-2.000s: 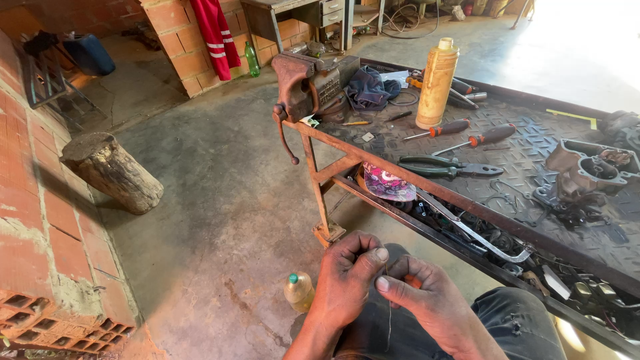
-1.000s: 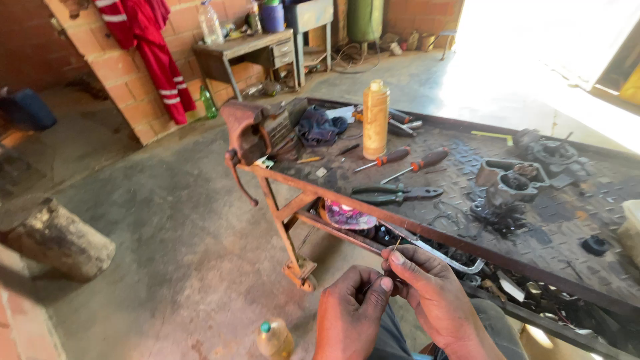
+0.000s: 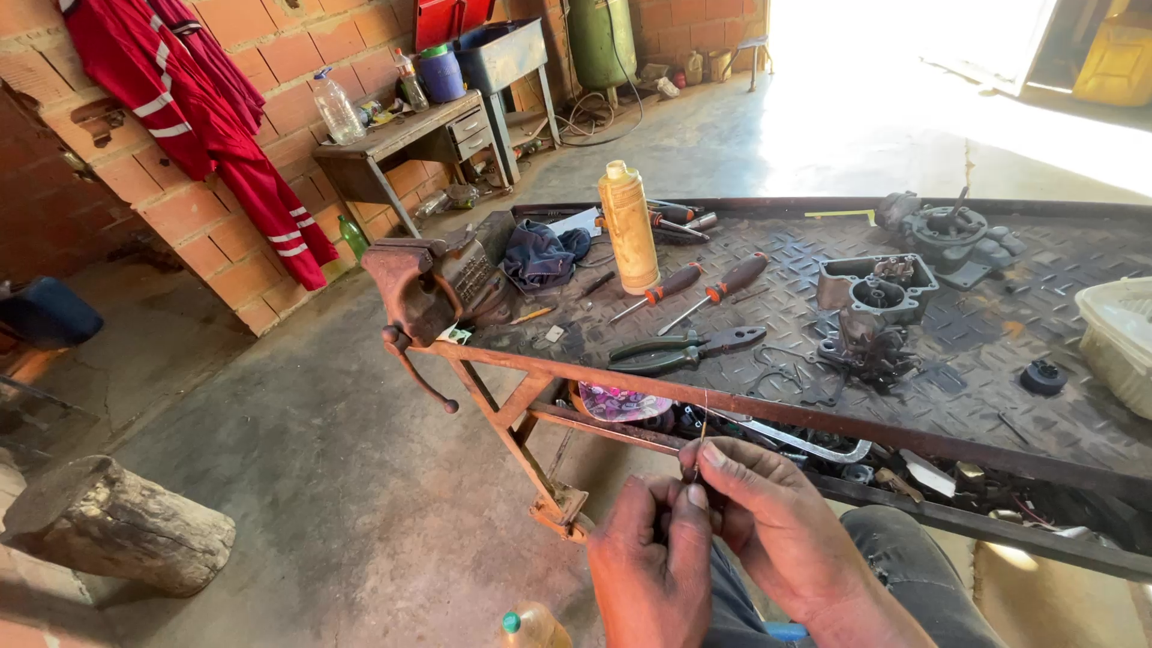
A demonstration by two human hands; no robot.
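Observation:
My left hand (image 3: 655,558) and my right hand (image 3: 776,522) meet in front of the bench edge, fingertips pinched together. A thin wire (image 3: 703,432) stands up from between the right thumb and forefinger, and the left fingers close on its lower part, where a small dark piece is mostly hidden. Beyond them on the metal bench lie pliers (image 3: 686,349) and two screwdrivers (image 3: 738,277), beside a yellowish plastic bottle (image 3: 628,229). An opened carburetor body (image 3: 876,292) sits farther right, with another metal carburetor part (image 3: 945,229) behind it.
A rusty bench vise (image 3: 418,288) is fixed at the bench's left corner. The lower shelf (image 3: 900,499) holds a hacksaw frame (image 3: 801,441) and loose parts. A plastic tub (image 3: 1120,333) stands at right, a log (image 3: 117,526) at left, and a green-capped bottle (image 3: 535,627) below my hands.
The view has swung up and to the right. My hands stay together; the thin wire now shows upright above the fingertips, where two seconds ago a strand hung below them.

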